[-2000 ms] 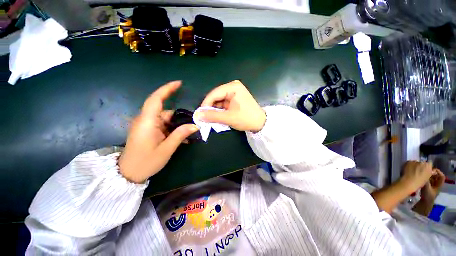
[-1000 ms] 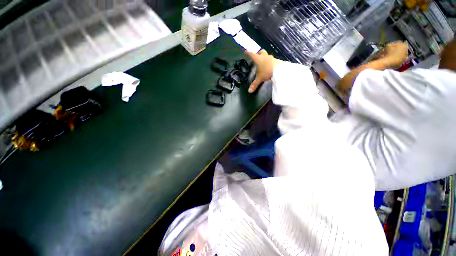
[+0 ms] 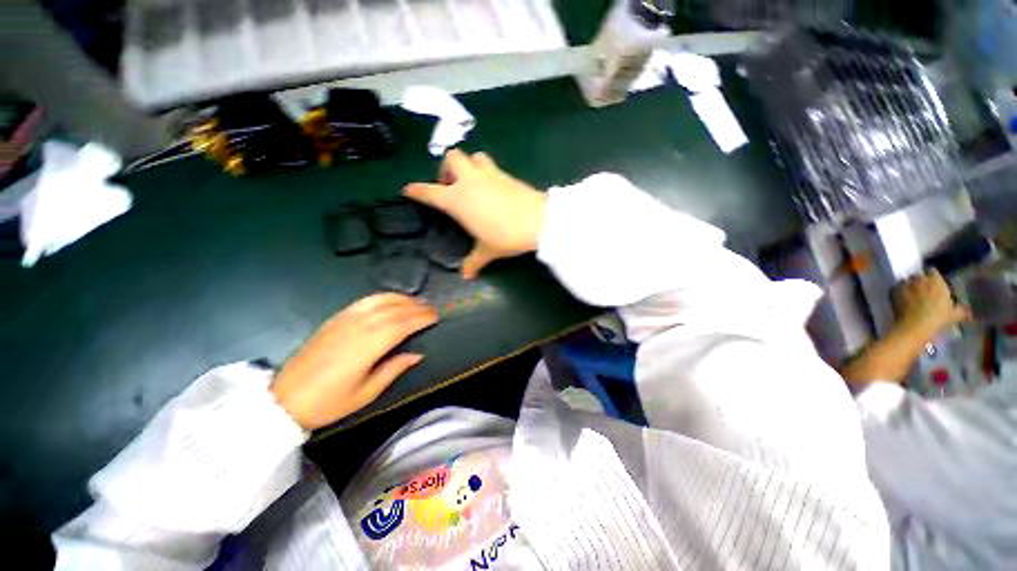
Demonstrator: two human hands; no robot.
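Observation:
Several black watch case frames (image 3: 399, 219) lie in a loose, blurred group on the green mat in front of me. My right hand (image 3: 483, 209) is at the group's right side, fingers spread, thumb and fingertips around the frames at that edge; whether it grips one is unclear. My left hand (image 3: 355, 355) lies low over the mat just below the group, palm down, thumb apart from the fingers, with nothing visible in it.
Two stacks of display modules (image 3: 355, 123) with orange-gold tails stand at the far edge. A small white wipe (image 3: 442, 116) lies beside them, a larger one (image 3: 74, 201) far left. A bottle (image 3: 622, 56), white strips (image 3: 714, 109) and clear trays (image 3: 853, 123) are right, near another person's hand (image 3: 928, 307).
The frames have moved from the bench's right side to the middle before me, my right hand with them. My left hand is back in view. The view has turned left again.

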